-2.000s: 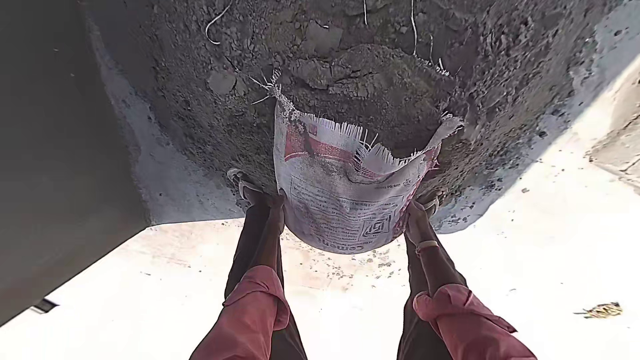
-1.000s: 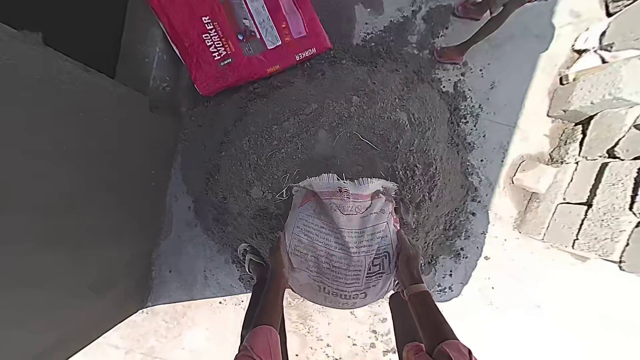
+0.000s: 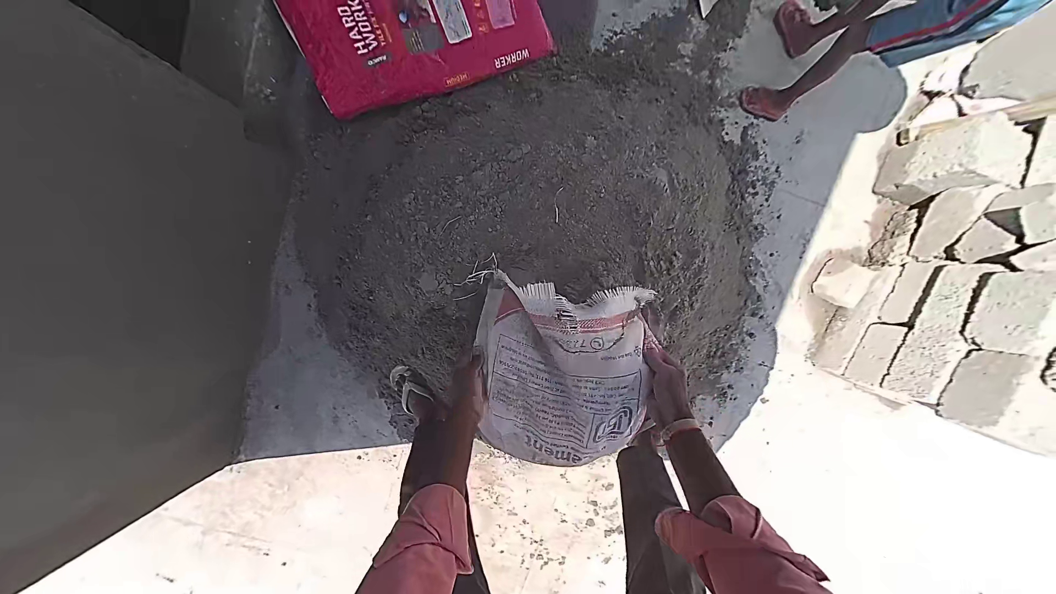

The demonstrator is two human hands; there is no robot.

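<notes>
Between my hands is a white woven cement sack [image 3: 561, 388] with printed writing and a frayed, cut edge that faces the heap. My left hand [image 3: 468, 392] grips its left side and my right hand [image 3: 667, 392] its right side, a band round that wrist. The sack's frayed mouth lies at the near edge of a heap of grey cement or mortar mix [image 3: 528, 181]. What the sack holds is hidden by its front. Loose threads stick out at its upper left corner.
A red printed bag [image 3: 429, 66] lies at the heap's far left edge. A grey wall [image 3: 124, 247] stands at left. Concrete blocks [image 3: 940, 330] are stacked at right. Another person's bare feet [image 3: 766, 103] are at the upper right. My sandalled foot [image 3: 412, 392] is beside the heap.
The view has swung and now takes in the red bag, the blocks and the other person's feet, none in the oldest frame. Both hands have kept hold of the sack.
</notes>
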